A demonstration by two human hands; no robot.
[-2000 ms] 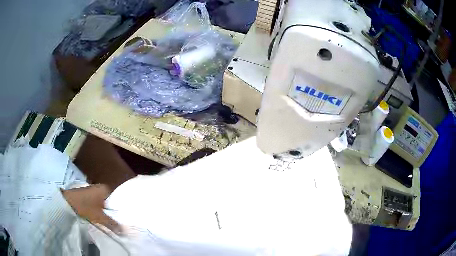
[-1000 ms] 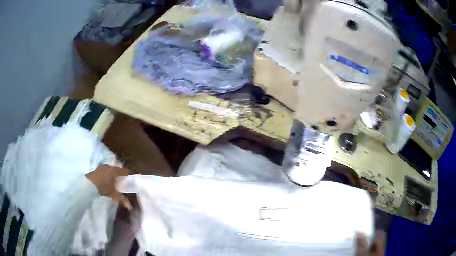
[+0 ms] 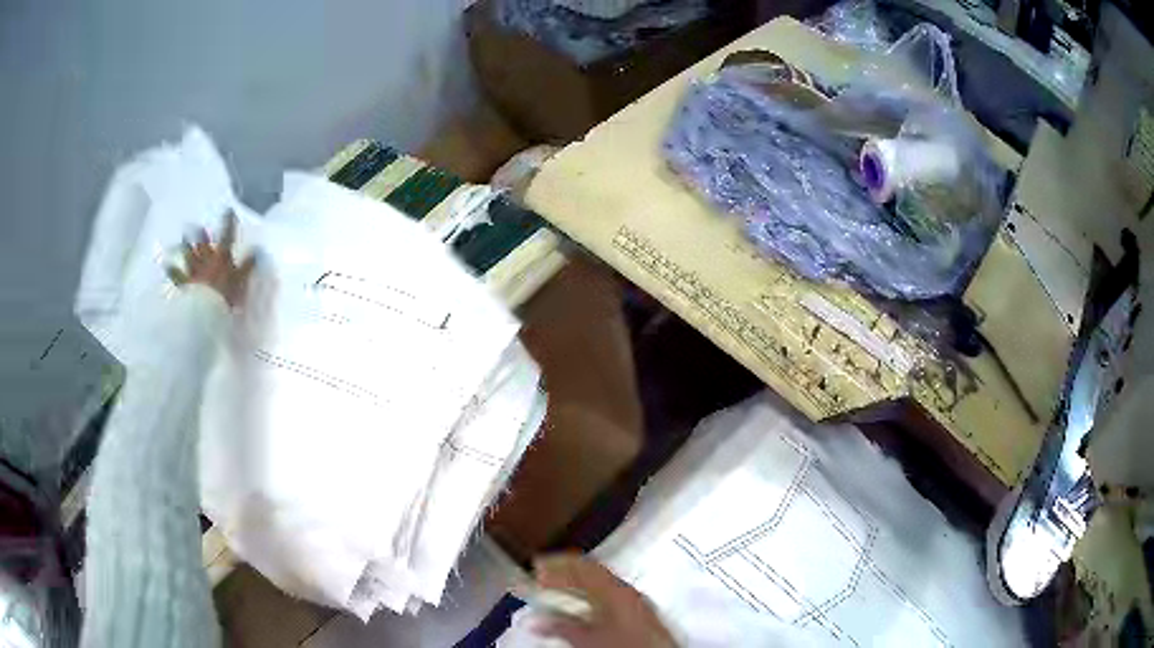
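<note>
A stack of white garment panels [image 3: 367, 418] with ragged edges lies at the left, its top panel showing a narrow stitched rectangle and a dark stitch line. My left hand [image 3: 213, 263] lies on the upper left of the stack, fingers spread. My right hand [image 3: 601, 605] is at the bottom centre, cut off by the edge, with a small pale thing at its fingers that I cannot identify. Another white panel [image 3: 810, 538], with a five-sided patch pocket outline, lies below the table's front cut-out.
The cream table [image 3: 658, 190] bears a plastic bag of grey-blue material [image 3: 772, 177] and a thread cone [image 3: 918, 168]. The metal bed arm [image 3: 1044, 538] juts out at the right. A green-and-cream striped stand [image 3: 437, 209] is under the stack.
The view has swung left. The panel held between both hands a second ago is off the bed arm area, and my left hand is now on the stack. The pocket-outlined panel has come into view.
</note>
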